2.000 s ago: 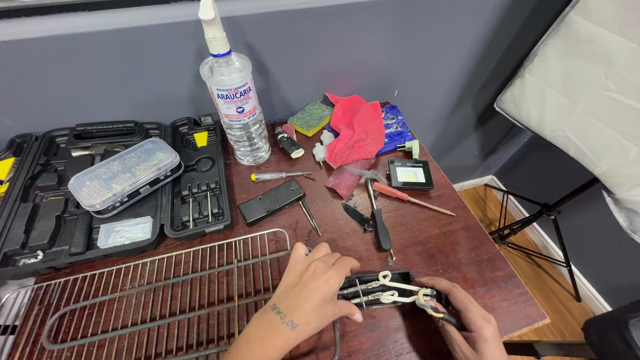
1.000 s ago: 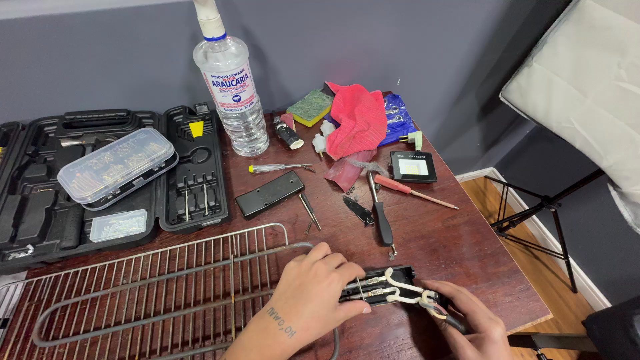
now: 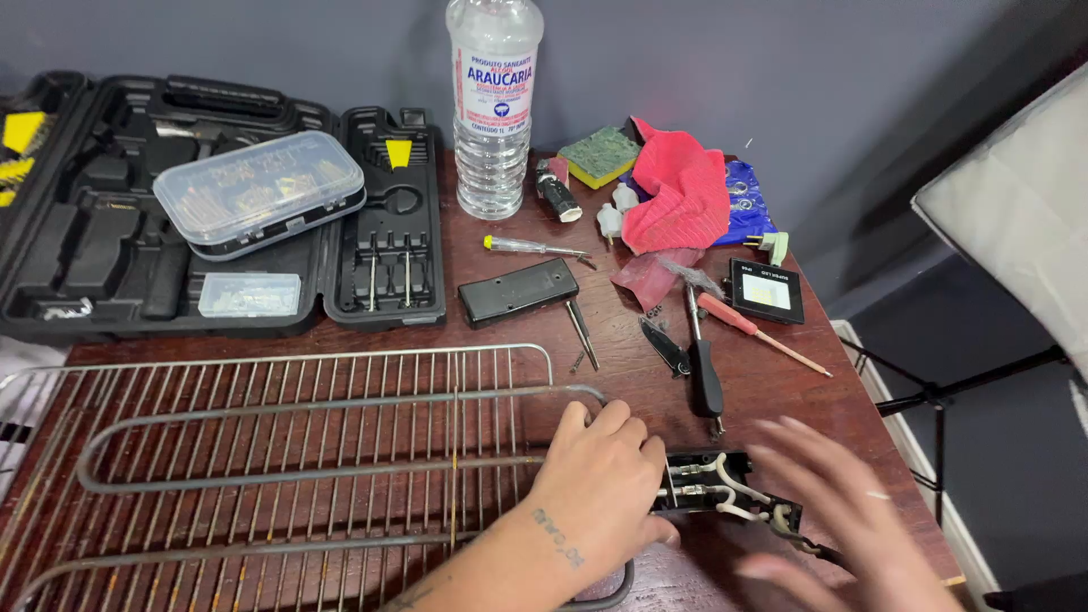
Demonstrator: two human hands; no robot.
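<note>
My left hand [image 3: 599,472] grips the end of a heating element [image 3: 314,472], where its metal tube meets an open black plastic housing [image 3: 701,467]. Pale sleeved wires [image 3: 735,493] run inside that housing to a dark power cord [image 3: 820,548] at its right end. Beside the housing, my right hand [image 3: 824,510] is blurred, its fingers spread and holding nothing. The element lies over a wire grill rack [image 3: 255,425]. A matching black cover [image 3: 518,291] rests further back, by a small screwdriver [image 3: 582,333].
Behind are a black tool case [image 3: 93,246], a clear organizer box [image 3: 259,191], a plastic alcohol bottle [image 3: 493,110], a sponge [image 3: 599,153] and a red cloth [image 3: 680,187]. Nearer lie a black-handled driver [image 3: 704,374], a folding knife [image 3: 665,347], a red screwdriver [image 3: 756,331] and a small LED floodlight [image 3: 765,289].
My right hand has let go of the housing's wired end and now hovers beside it with fingers spread. My left hand stays on the element's end.
</note>
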